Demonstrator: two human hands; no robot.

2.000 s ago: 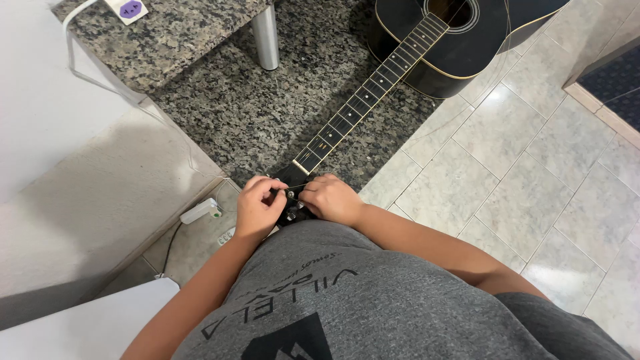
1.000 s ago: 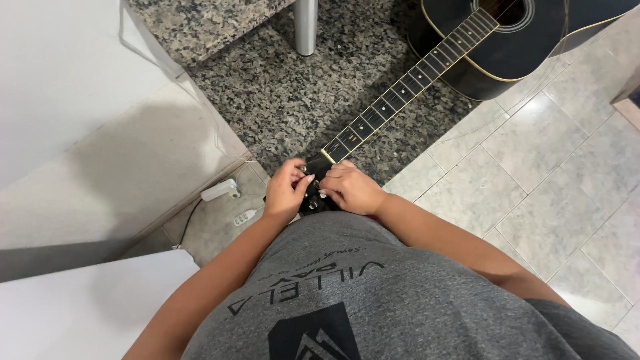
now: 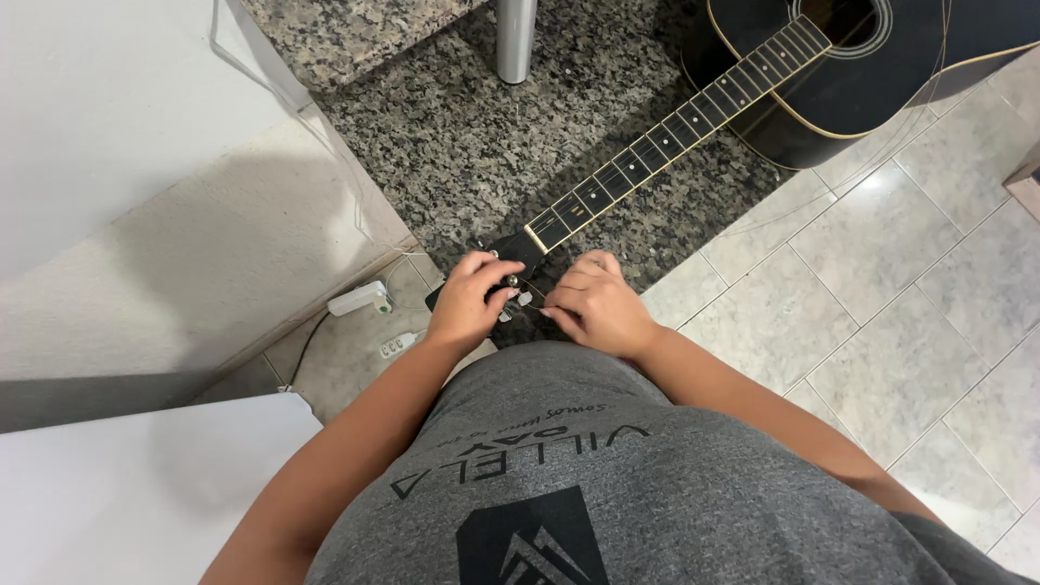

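Observation:
A black acoustic guitar [image 3: 821, 89] lies with its neck [image 3: 666, 142] pointing down and left toward my body. Over its black headstock [image 3: 513, 248] is my left hand [image 3: 471, 301], thumb and index finger parted on either side of a metal tuning post [image 3: 513, 281]. To the right of the headstock, my right hand [image 3: 597, 305] pinches a thin guitar string [image 3: 532, 288] that runs to the post. Light tuning pegs [image 3: 525, 298] show between the hands. Loose strings [image 3: 942, 57] trail over the guitar's body.
The guitar rests on a speckled granite slab [image 3: 455, 146], beside a metal leg [image 3: 516, 41] under a granite top [image 3: 349, 32]. At the left are a white adapter [image 3: 357, 298], a power strip [image 3: 398, 345] on the floor, a wall [image 3: 203, 211] and a white surface [image 3: 154, 496]. Floor tiles [image 3: 861, 252] lie right.
My right hand has moved right, away from the headstock, and the string between it and the post now shows. My left hand remains at the headstock. The view has shifted.

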